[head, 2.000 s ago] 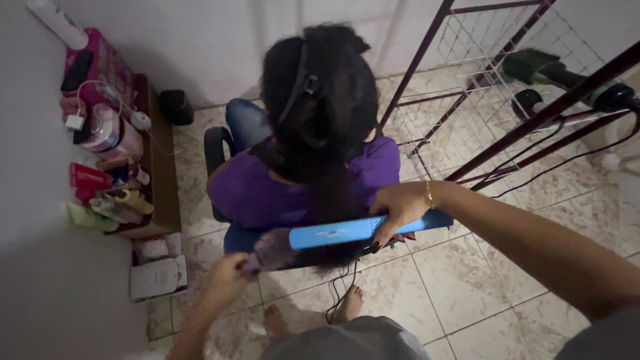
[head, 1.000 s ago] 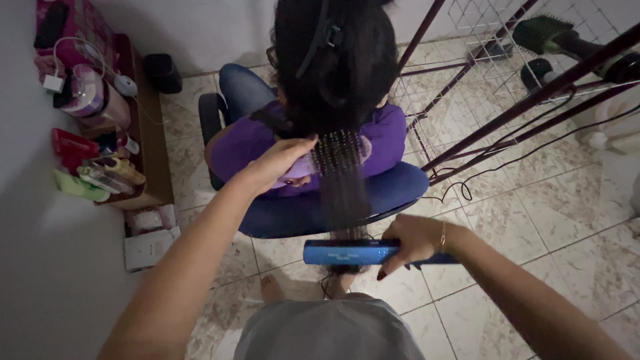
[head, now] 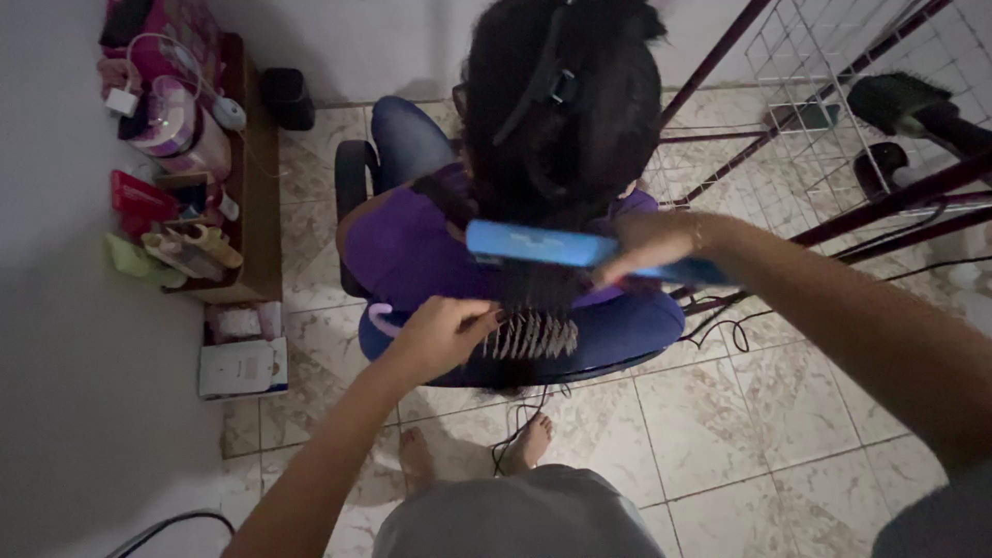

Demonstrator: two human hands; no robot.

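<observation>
A person in a purple top (head: pixel 395 248) sits facing away, part of their dark hair (head: pixel 566 132) pinned up with a black hair clip (head: pixel 563 85). My left hand (head: pixel 446 337) grips a hairbrush (head: pixel 535 335) with a lilac handle; its bristles lie in the hanging hair behind the blue chair back (head: pixel 635 333). Above the brush, my right hand (head: pixel 655 240) holds a blue hair straightener (head: pixel 542 242) across the upper part of the loose hair. The straightener is blurred, and whether its plates are pressed together cannot be told.
A wooden shelf (head: pixel 260 256) with bottles and a pink container (head: pixel 194 139) stands at the left, white boxes (head: pixel 242 366) below it. At the right is a metal rack (head: pixel 717 58) with a round black brush (head: pixel 899 101). A black cord (head: pixel 508 446) lies by my feet.
My right hand has raised the straightener from the hair's lower ends to near the nape. My left hand has lowered the brush from the person's upper back to the chair back.
</observation>
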